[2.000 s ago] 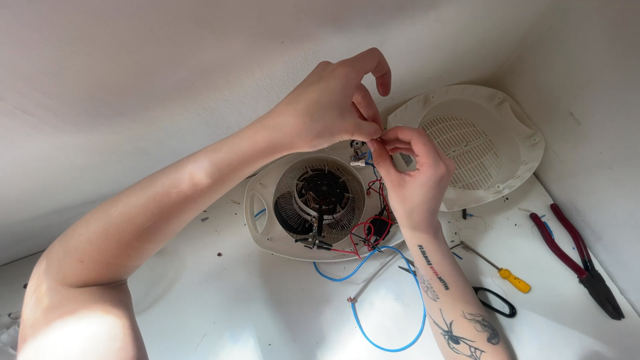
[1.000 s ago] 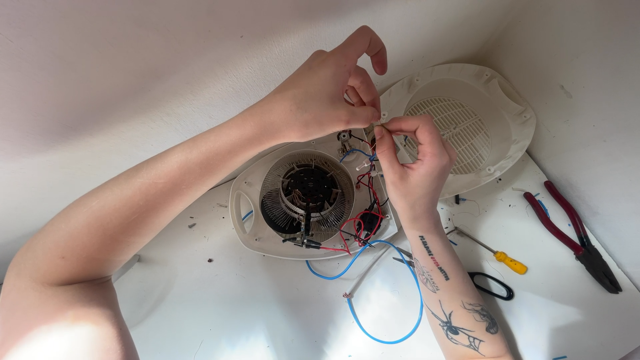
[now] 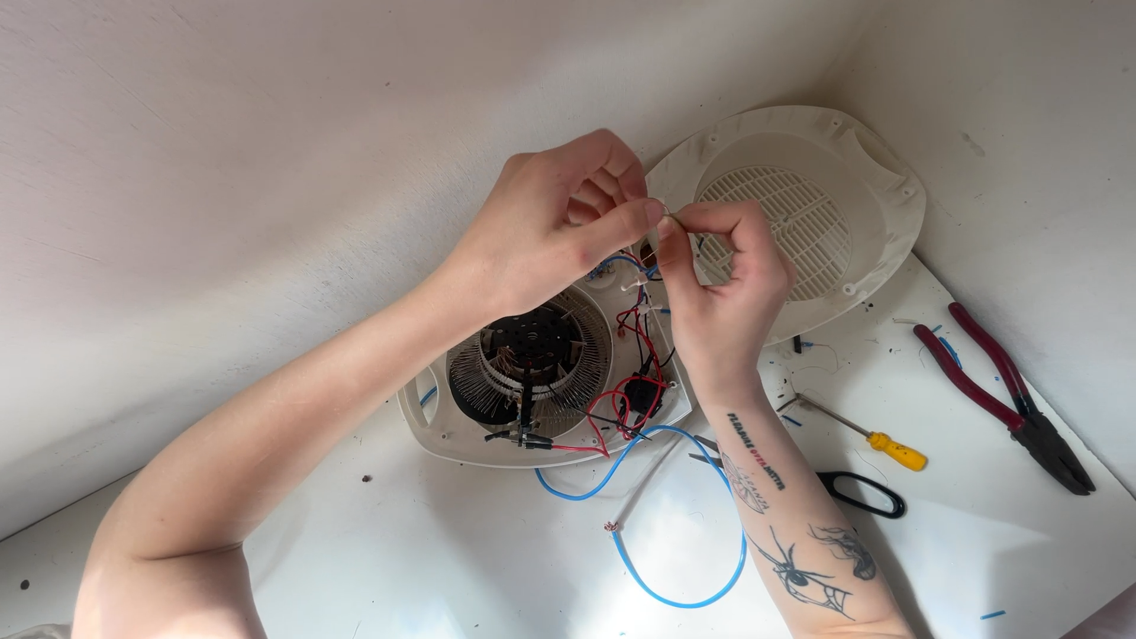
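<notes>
My left hand (image 3: 568, 222) and my right hand (image 3: 732, 266) meet fingertip to fingertip above a fan heater's open plastic housing (image 3: 417, 430). Something thin, like a fine wire or thread (image 3: 667, 216), is pinched between them; the fingers mostly hide it. Inside the housing are a round heating coil with a dark centre (image 3: 532, 342), red wires (image 3: 655, 355) and a black switch-like part (image 3: 641, 395). A blue wire (image 3: 679, 604) loops out over the white table, its stripped copper end (image 3: 611, 527) exposed.
The grilled plastic cover (image 3: 887, 240) leans behind my right hand. To the right lie red-handled pliers (image 3: 1021, 404) and a yellow-handled screwdriver (image 3: 896, 451). Black-handled scissors (image 3: 865, 495) lie partly under my right forearm. Wire scraps are scattered about, and white walls rise behind.
My left hand's raised index finger has curled down toward the other fingers. Both hands remain together above the housing.
</notes>
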